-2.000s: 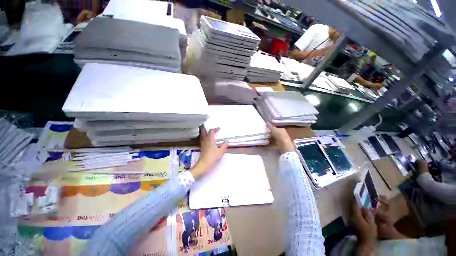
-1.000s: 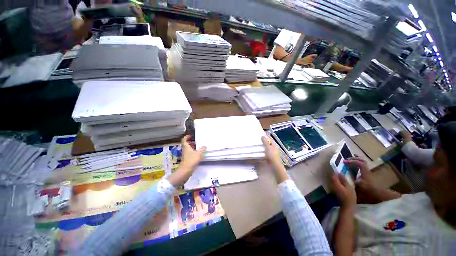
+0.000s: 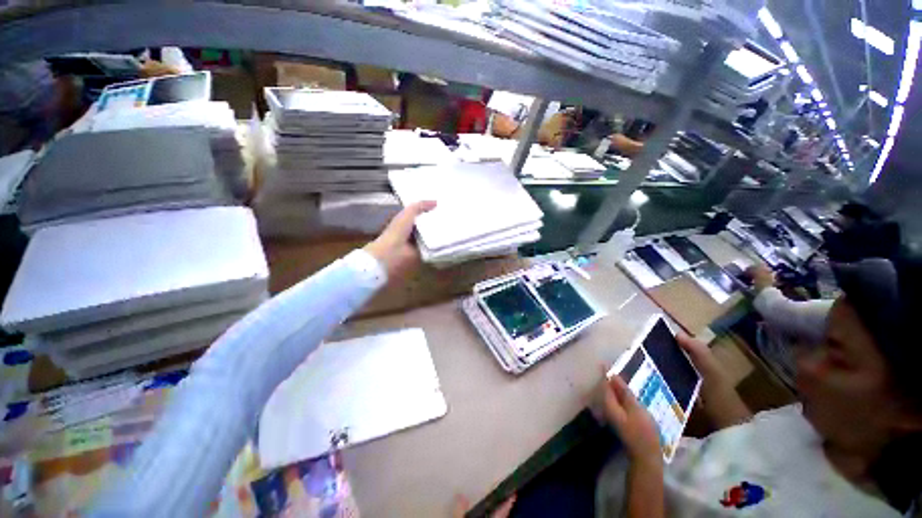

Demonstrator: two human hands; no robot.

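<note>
A short stack of white panels [image 3: 467,207] lies at the back of the bench, right of the tall stacks. My left hand [image 3: 402,241] grips its left edge, with a digit over the top face. Whether the stack's weight is still in the hand cannot be told. A single white panel [image 3: 354,395], with a small dark spot at its near edge, lies flat on the bench in front of me. Blurred fingertips at the bottom edge seem to be my right hand [image 3: 485,507]; the rest is cut off.
Large white panels [image 3: 136,268] and grey panels [image 3: 121,177] are stacked at left. Framed screen units [image 3: 531,312] lie right of centre. A person at right holds a screen unit [image 3: 662,379]. A metal shelf post [image 3: 632,152] slants behind the bench. A colourful poster [image 3: 303,491] lies near left.
The short white stack has moved right and back, to where the low grey-white stack stood. My right hand has left it and dropped to the bottom edge. The view has turned right.
</note>
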